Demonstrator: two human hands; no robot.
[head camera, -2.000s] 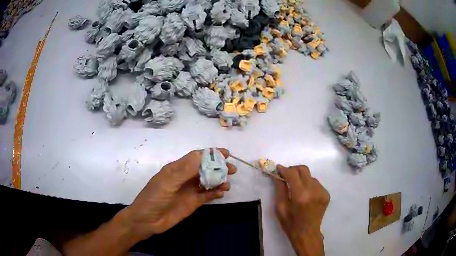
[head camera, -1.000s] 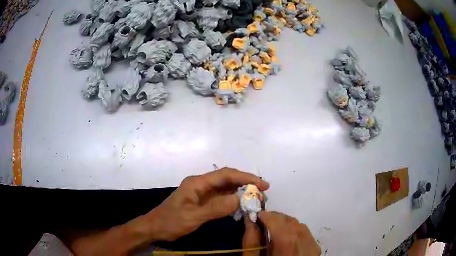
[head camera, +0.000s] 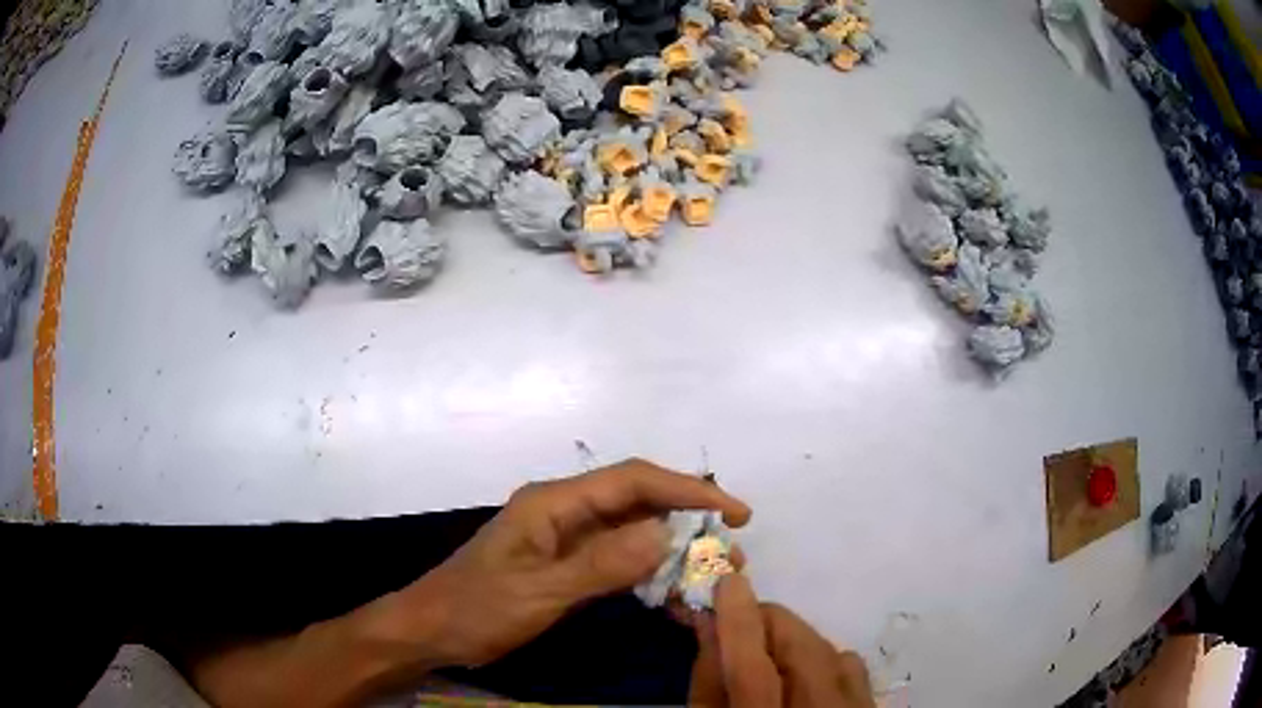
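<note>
A grey hair piece with a peach face piece (head camera: 707, 562) set in its front is held near the table's front edge. My left hand (head camera: 554, 560) grips it from the left, with a finger over its top. My right hand (head camera: 782, 650) touches it from below right, its fingertips at the face piece's lower edge; the hand is partly cut off by the bottom edge. A thin blurred yellowish line shows at the bottom edge; I cannot tell whether it is the glue stick.
A large heap of grey hair pieces (head camera: 401, 134) lies far left, with peach face pieces (head camera: 646, 208) beside it. Joined heads (head camera: 976, 235) cluster at right. A red glue cap (head camera: 1102, 484) sits on a brown board (head camera: 1068, 528). Orange tape (head camera: 53, 318) runs at left.
The face piece has gone from the table to the hair piece, and both hands have drawn in to the front edge. Over the last second the head has turned slightly and the right fingers have shifted.
</note>
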